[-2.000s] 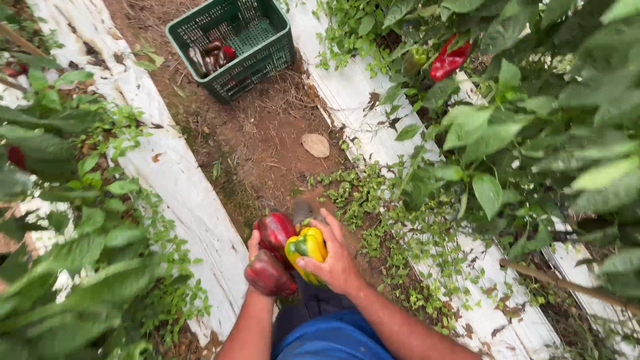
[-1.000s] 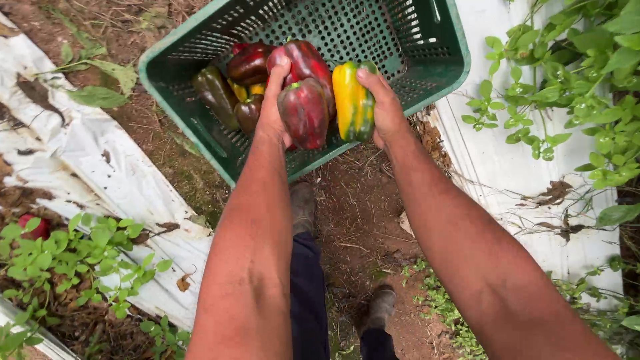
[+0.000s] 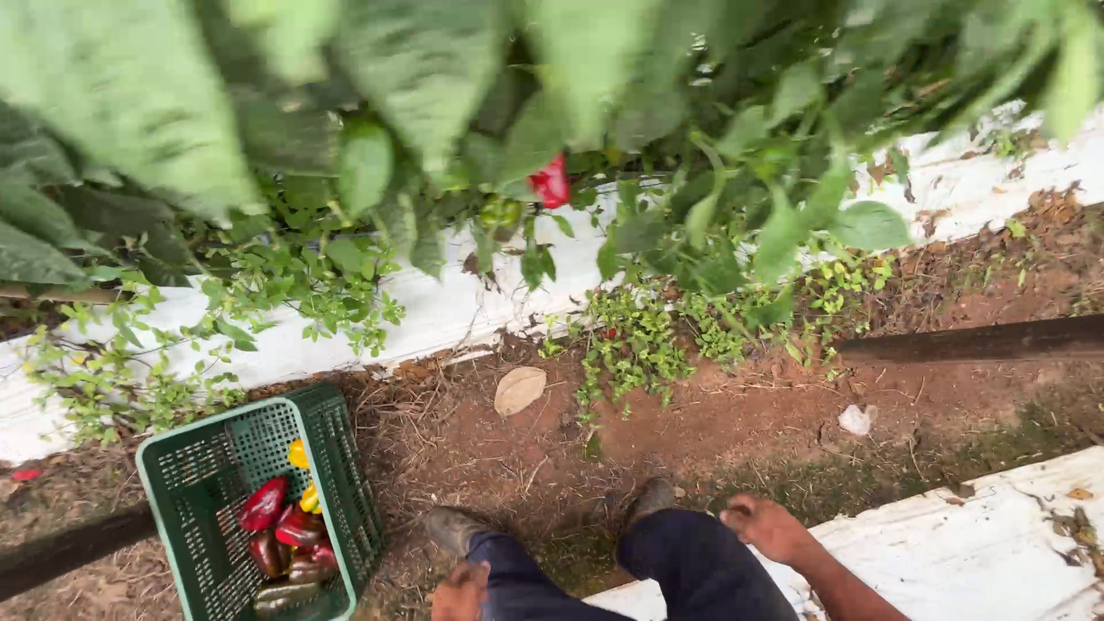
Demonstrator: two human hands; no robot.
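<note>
My left hand (image 3: 461, 592) is low in the view beside my left leg, partly cut off by the lower edge, its fingers loosely curled; whether it holds anything cannot be told. My right hand (image 3: 764, 524) hangs beside my right knee with fingers loosely bent and nothing visible in it. A green plastic crate (image 3: 338, 483) stands on the soil to the left of my feet. Inside lie a red bell pepper (image 3: 263, 504), a yellow pepper (image 3: 310, 498), a greenish-brown pepper (image 3: 286, 596) and several others. Ahead, a red pepper (image 3: 550, 182) hangs among the leaves.
Pepper plants (image 3: 371, 168) fill the upper view, their near leaves blurred. White plastic mulch (image 3: 431, 302) runs beneath them, and another strip (image 3: 975, 535) lies at lower right. A dry leaf (image 3: 520, 391) rests on the soil path. Dark poles (image 3: 975, 339) cross the path at both sides.
The peppers that both hands held over the crate have left my right hand, and the crate now holds more peppers. My hands have come apart, back beside my legs. The view has turned toward the plants.
</note>
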